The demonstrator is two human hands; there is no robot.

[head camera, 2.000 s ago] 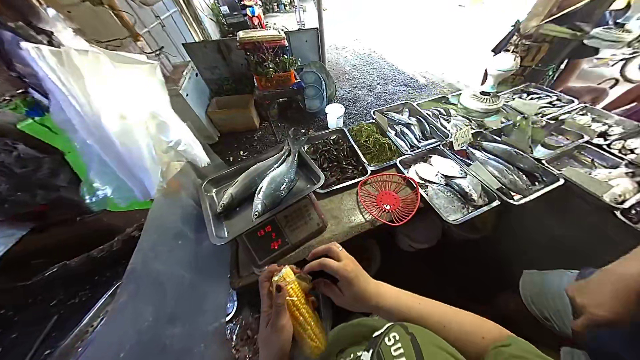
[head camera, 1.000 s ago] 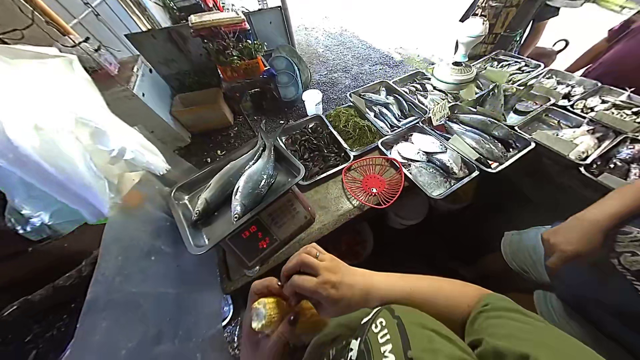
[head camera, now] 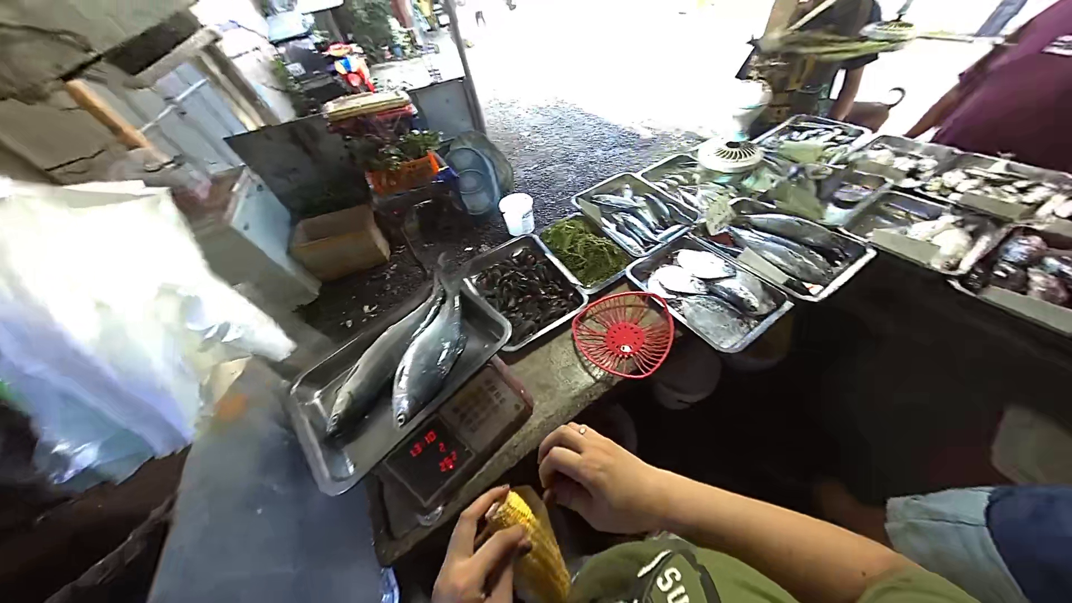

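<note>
At the bottom centre, my left hand [head camera: 481, 548] holds a yellow corn cob [head camera: 536, 544], fingers around its upper end. My right hand [head camera: 599, 477], with a ring on one finger, is just right of the cob's tip; its fingers are curled, and whether anything is between them cannot be told. Beyond my hands stands a digital scale [head camera: 456, 423] with lit red digits. A metal tray [head camera: 322, 456] with two whole fish [head camera: 427, 356] rests on it. A red plastic fan guard [head camera: 624, 335] lies to the right of the scale.
Metal trays of shellfish [head camera: 525, 289], green seaweed [head camera: 586, 251] and silvery fish [head camera: 712, 293] extend to the right. White plastic bags [head camera: 109, 335] hang at left. A person in light-blue shorts [head camera: 946, 536] is close at right; other people stand behind the trays.
My right hand has come away from the cob, which both hands were on a second ago. The cob, then end-on to the view, now shows its side. The view has shifted.
</note>
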